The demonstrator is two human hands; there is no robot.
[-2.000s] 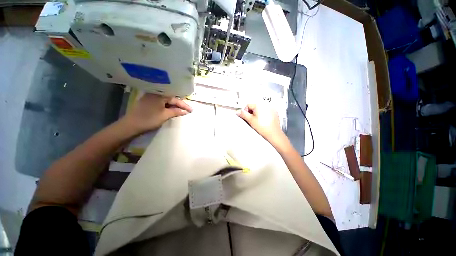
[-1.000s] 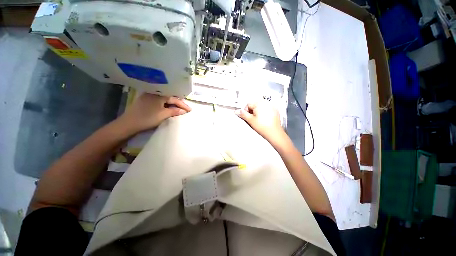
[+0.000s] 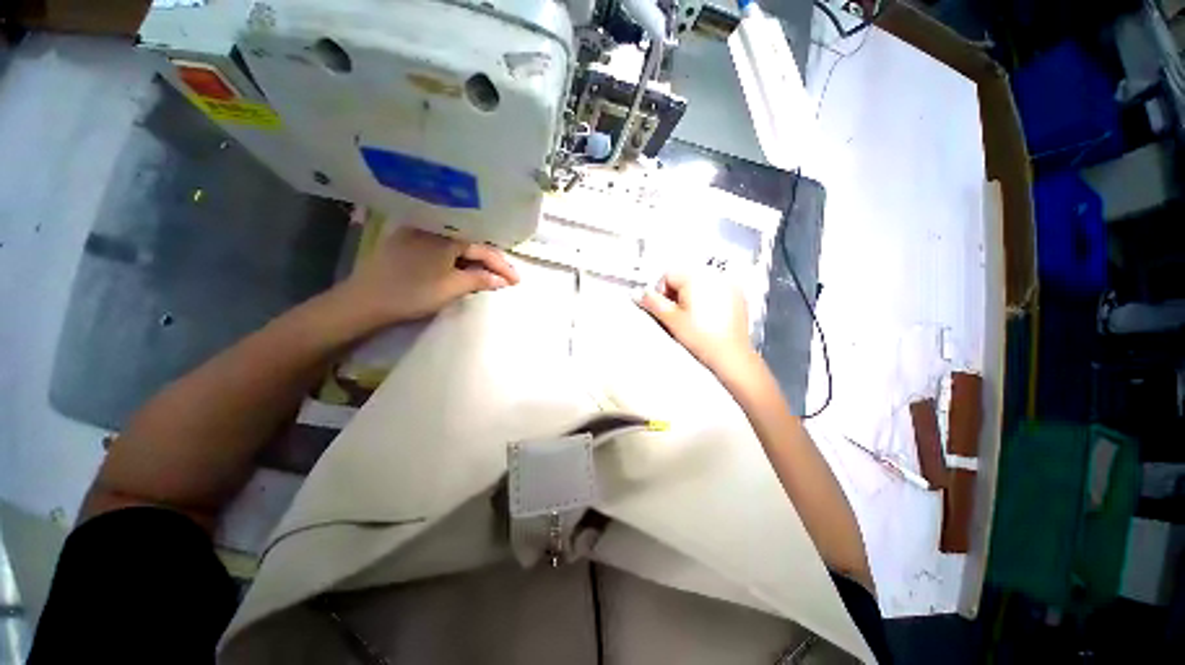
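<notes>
A large beige bag body (image 3: 455, 403) spreads from the machine down over my lap, its mouth towards me. A stitched beige closure tab (image 3: 551, 476) lies at the mouth. My left hand (image 3: 429, 276) holds the bag's far edge at the left, its fingertips beside the machine head. My right hand (image 3: 702, 316) pinches the same edge at the right. The edge lies against the pale clamp frame (image 3: 604, 251) under the white machine head (image 3: 403, 117). A dark seam line runs down the bag between my hands. The glare hides detail at the frame.
Dark bed plates (image 3: 195, 273) lie left and right of the frame. A black cable (image 3: 821, 340) loops over the right side. Brown pieces (image 3: 962, 413) and a thin pointed tool (image 3: 889, 463) lie on the white table at the right. A green bin (image 3: 1066, 520) stands beyond the table's edge.
The whole view has shifted and tilted slightly, so machine and table sit further right. Both hands keep their hold on the bag's edge, and the bag has not visibly moved against the frame.
</notes>
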